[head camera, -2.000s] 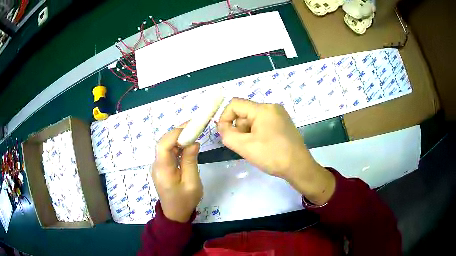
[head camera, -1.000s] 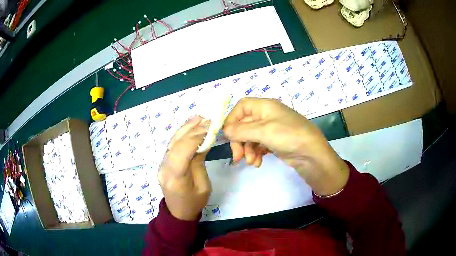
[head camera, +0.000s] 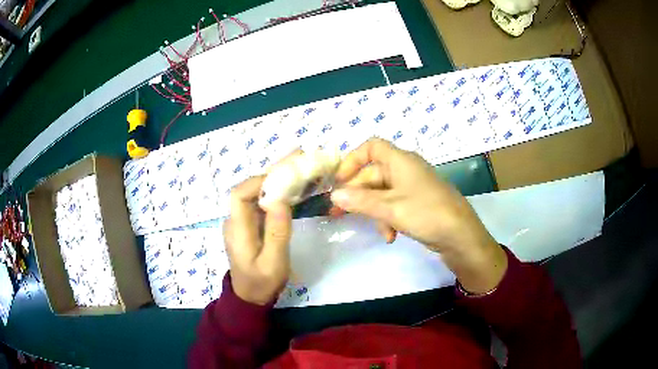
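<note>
A cream-white plastic housing (head camera: 297, 178) is held up over the adhesive pad sheets. It is slightly blurred, with a dark area on its lower right side. My left hand (head camera: 258, 234) grips its left end between thumb and fingers. My right hand (head camera: 404, 194) is at its right end, thumb and fingertips touching or very close to it. Whether the right fingertips hold a small part is hidden. The upper adhesive pad sheet (head camera: 447, 122) with blue print lies behind the housing, and a mostly bare white liner (head camera: 375, 263) lies below the hands.
A shallow open carton (head camera: 123, 238) of blue-printed pieces stands at left. A yellow-and-black screwdriver (head camera: 137, 133) lies above it. A white cover sheet (head camera: 303, 58) lies over red leads (head camera: 172, 85). Cream housings (head camera: 514, 14) sit on brown cardboard (head camera: 527, 167) at right.
The housing has turned from edge-on to a flatter, broader view between my hands. My right fingers have shifted around its right end. The whole view has shifted slightly.
</note>
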